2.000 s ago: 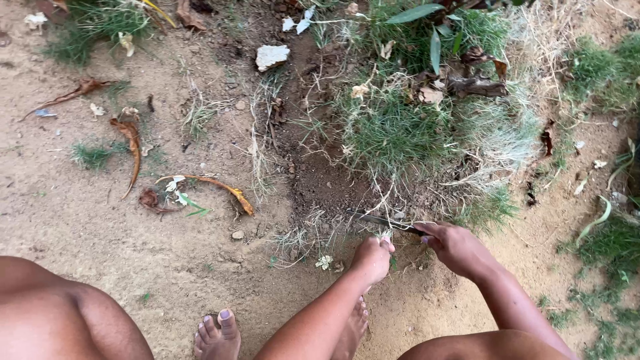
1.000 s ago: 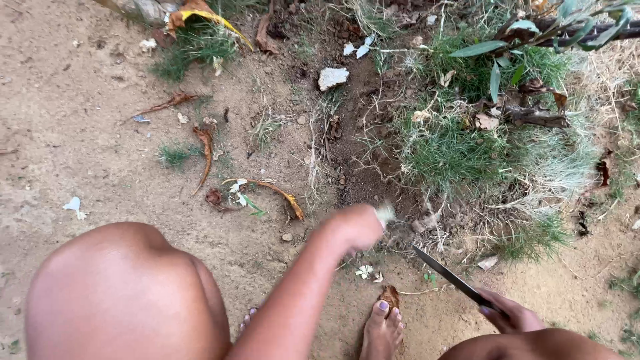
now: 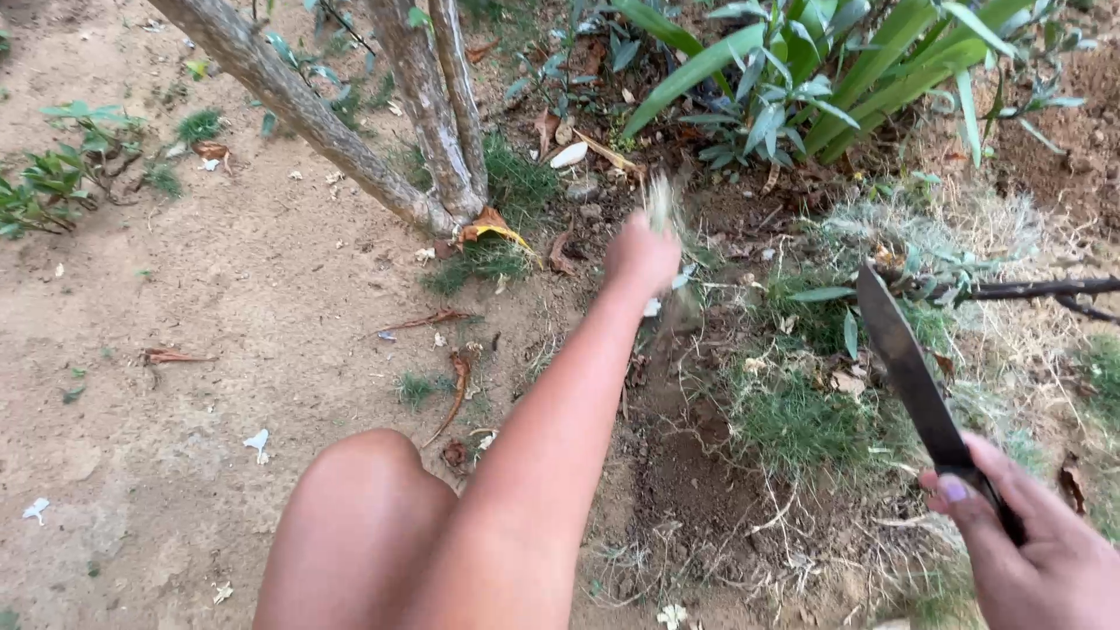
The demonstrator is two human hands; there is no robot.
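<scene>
My left hand (image 3: 643, 254) is stretched forward over the soil, blurred, closed on a small tuft of pale grass (image 3: 662, 203). Dark soil and dry leaves lie beneath it. At the lower right my right hand (image 3: 1006, 516) grips the dark handle of a knife (image 3: 906, 363), whose broad blade points up and away above the grass. Between the two hands grows a clump of fine green grass (image 3: 801, 420), with bare roots and loose soil (image 3: 700, 472) along its near and left sides.
Slanting tree trunks (image 3: 429, 114) rise at the upper middle. Broad-leaved green plants (image 3: 840, 79) stand at the top right. A thorny branch (image 3: 1041, 289) reaches in from the right edge. Dry curled leaves (image 3: 459, 385) and white petals (image 3: 256, 442) lie on sandy ground (image 3: 219, 350); my knee is at the lower left.
My left hand has moved forward from the patch's near edge, still holding the tuft. My right hand has lifted the knife away from that edge. The view has tilted forward.
</scene>
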